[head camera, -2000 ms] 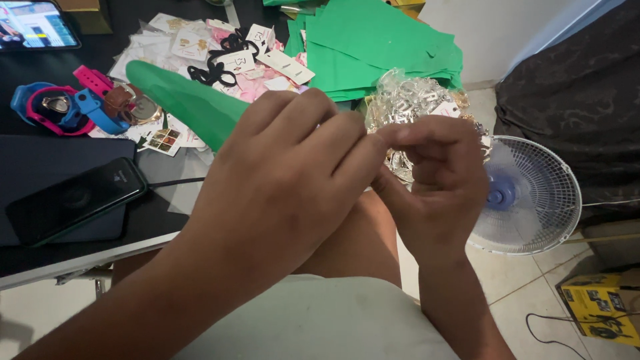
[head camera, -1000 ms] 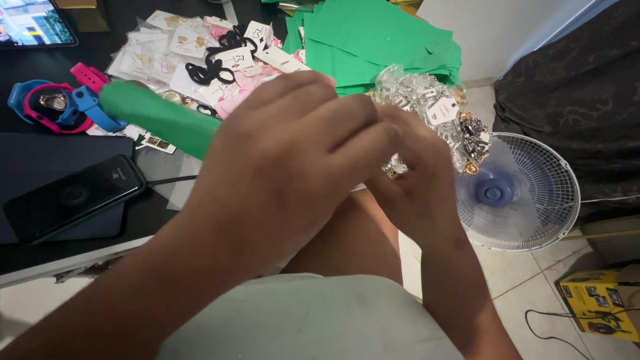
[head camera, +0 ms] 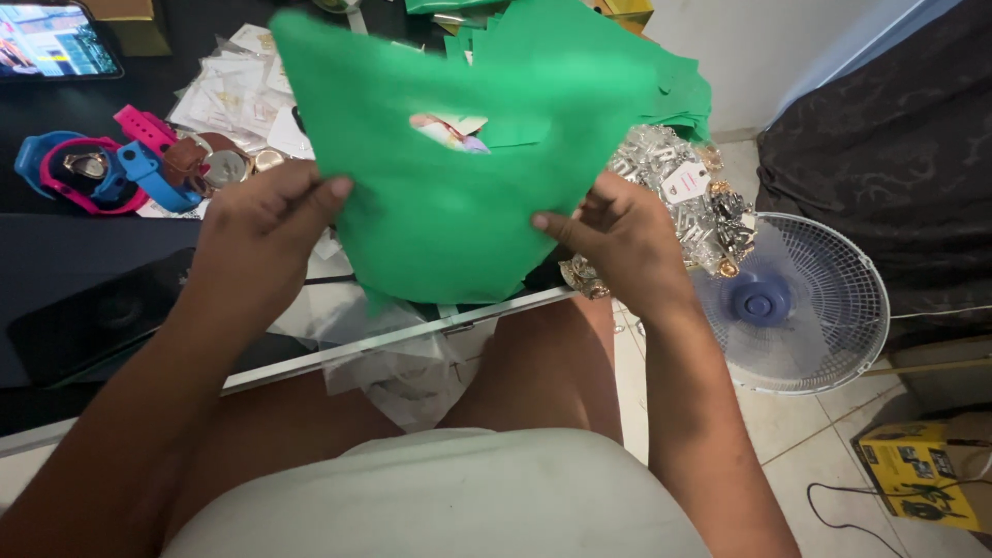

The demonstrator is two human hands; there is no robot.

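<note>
A green bag with a cut-out handle hole [head camera: 457, 209] is spread between my two hands, over the table's front edge. My left hand [head camera: 267, 232] pinches its left side between thumb and fingers. My right hand [head camera: 620, 240] grips the lower right side, the thumb on the front face. Through the hole, white and pinkish things show. Behind the bag lies a stack of green bags [head camera: 674, 89]. Beside my right hand is a heap of jewellery in clear plastic [head camera: 659, 163] with a white tag. Wristwatches [head camera: 159, 167] lie just beyond my left hand.
A dark phone [head camera: 101, 318] lies at the left, and a phone with a lit screen [head camera: 54, 43] is at the back left. Small plastic packets [head camera: 232, 93] are near the watches. A fan [head camera: 798, 310] stands right of the table, with a yellow box [head camera: 914, 477] on the floor.
My hands, close together in both earlier frames, have moved apart. The green bag, which hung folded or bunched at the left behind my left hand, is now spread open between them.
</note>
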